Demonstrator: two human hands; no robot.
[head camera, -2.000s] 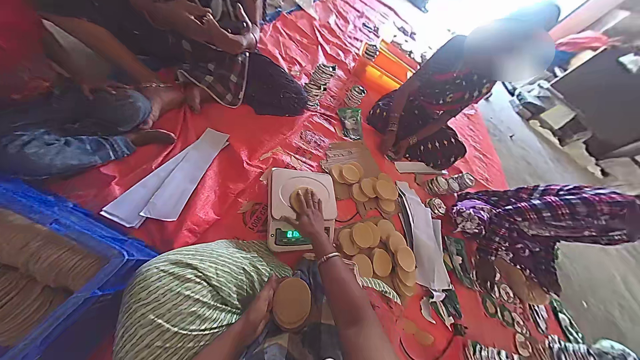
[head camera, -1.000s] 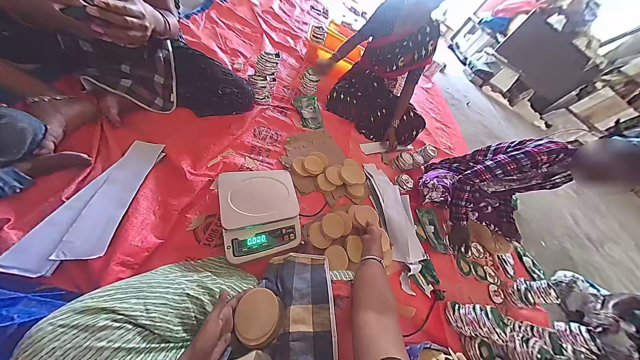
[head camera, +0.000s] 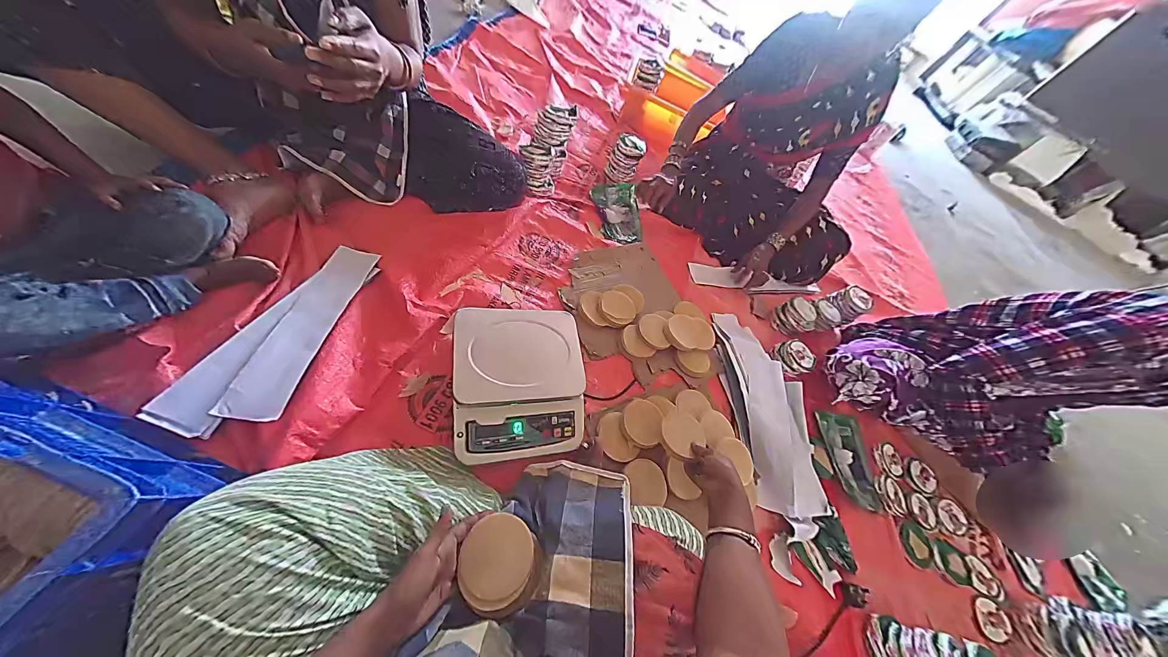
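Observation:
A short stack of round tan discs (head camera: 495, 561) rests in my left hand (head camera: 443, 561), low in the view over a checked cloth on my lap. My right hand (head camera: 714, 474) touches the near edge of a spread pile of similar discs (head camera: 643, 424); whether its fingers grip one cannot be told. Between the hands and farther off stands a white digital scale (head camera: 517, 360) with a bare pan and a lit green display. More discs (head camera: 689, 333) lie on a flattened piece of cardboard (head camera: 620, 269) behind that pile.
A blue plastic crate (head camera: 119, 493) is at the left. White paper strips (head camera: 287, 342) and more white sheets (head camera: 771, 429) lie on the red tarpaulin (head camera: 411, 246). Other people sit around it, near stacks of packets (head camera: 547, 151) and an orange crate (head camera: 680, 87). A plug on a cable (head camera: 853, 596) lies right.
Two seconds ago my right hand was on the scale's pan; one second ago it was at the disc pile, where it remains. My left hand still holds its stack. The view has shifted.

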